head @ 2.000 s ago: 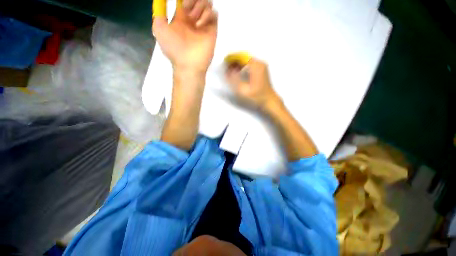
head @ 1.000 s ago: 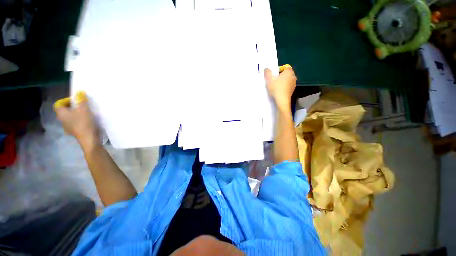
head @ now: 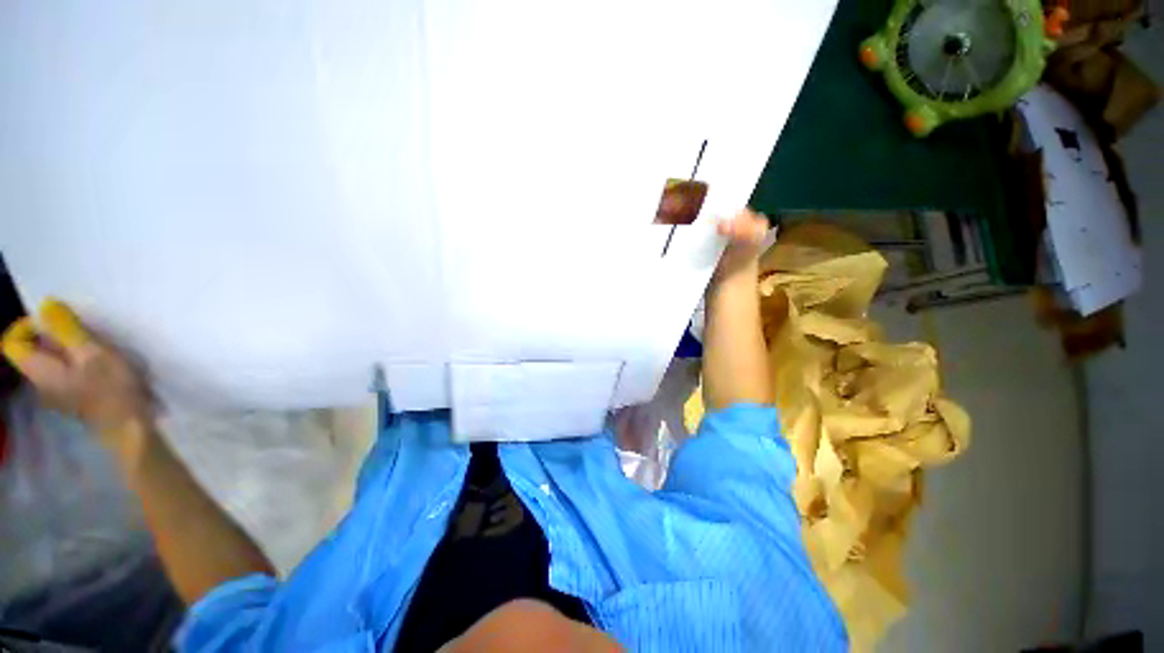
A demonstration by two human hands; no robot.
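Observation:
A large white box blank [head: 294, 191] spreads across the view in front of me, its near edge close to my body. A squarish end flap [head: 534, 401] hangs at that edge over my shirt. My left hand [head: 79, 370], with yellow finger cots, is at the blank's left edge, gripping it. My right hand [head: 743, 232] holds the right edge; most of its fingers are hidden under the card. A small cut-out window [head: 680, 202] near the right edge shows brownish skin and some yellow through it, with dark slots above and below.
A green-and-orange fan [head: 955, 49] stands on the dark green bench [head: 881, 160] at upper right. Crumpled brown kraft paper [head: 855, 408] lies at right below the bench. A white printed sheet [head: 1082, 204] is at far right. Clear and dark plastic [head: 275, 478] lies at lower left.
The blank fills more of the view, and a plain face with a cut-out window now shows instead of the slotted panels. My left hand has moved outward and down; my right hand stays at the right edge.

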